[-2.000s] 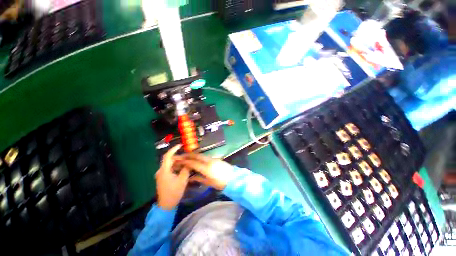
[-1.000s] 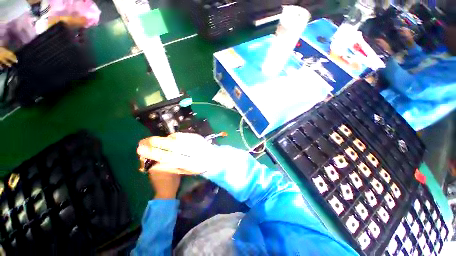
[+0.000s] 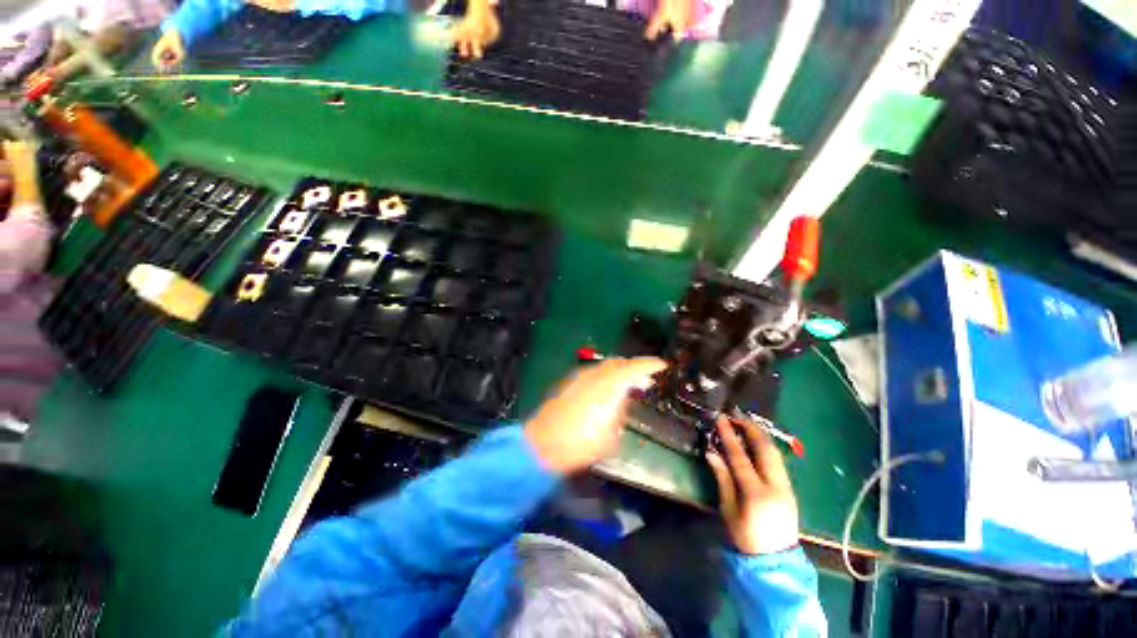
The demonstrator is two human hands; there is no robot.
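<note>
The black press fixture stands on the green bench, right of centre. Its red toggle handle is upright. My left hand is at the fixture's left front, with its fingertips at the working spot. My right hand is at the fixture's right front, its fingers bent against the base beside the red-tipped side clamp. Whether either hand holds a part is hidden by the fingers and blur.
The left-hand black tray has several pale square modules along its edges. A dark flat slab lies in front of it. A blue box unit with a looping cable stands right. A white post rises behind the fixture. Other people's hands are at the back.
The view has swung left. The red handle, earlier lying toward me, is now upright. My hands, earlier together over the fixture's front, are now apart on its two sides.
</note>
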